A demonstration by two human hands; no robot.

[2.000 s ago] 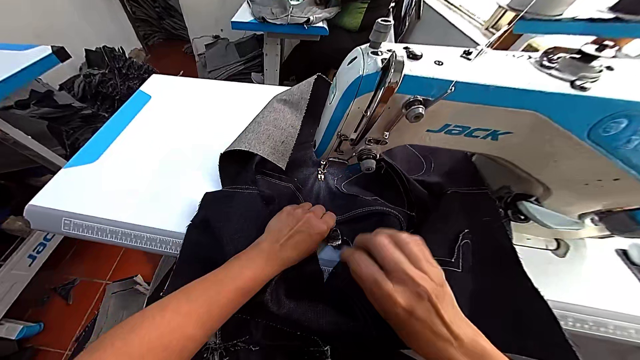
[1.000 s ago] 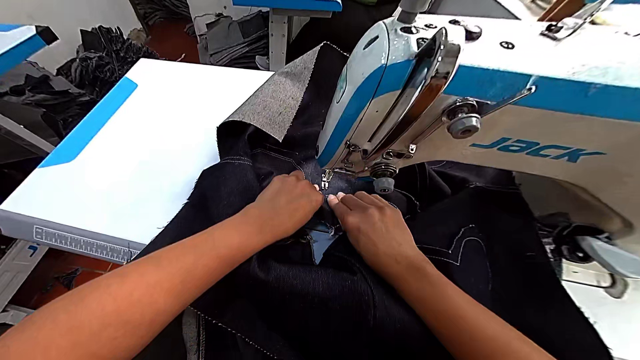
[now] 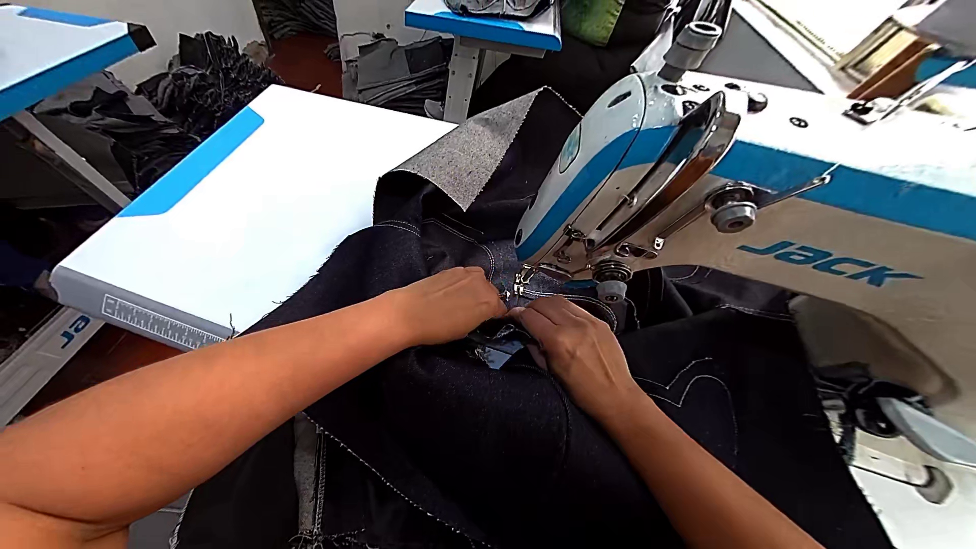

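Dark denim garment pieces (image 3: 457,427) with pale stitching lie spread under a Jack sewing machine (image 3: 823,229). The presser foot (image 3: 521,280) rests at the cloth just beyond my fingertips. My left hand (image 3: 457,305) grips the denim close to the left of the foot, its fingers bent. My right hand (image 3: 576,347) pinches the denim just in front of the foot, fingertips near those of my left hand. A small light blue patch (image 3: 500,354) shows in a gap of the cloth between my hands. The needle is too small to make out clearly.
The white machine table (image 3: 282,198), with a ruler strip (image 3: 160,322) along its front edge, extends left. Heaped dark fabric (image 3: 206,99) lies beyond it. Another blue-edged table (image 3: 61,53) stands at far left, and folded cloth (image 3: 400,72) is stacked behind.
Two seconds ago my right hand was blurred and apart from the cloth near the foot; both hands have since moved forward to the presser foot and hold the denim there.
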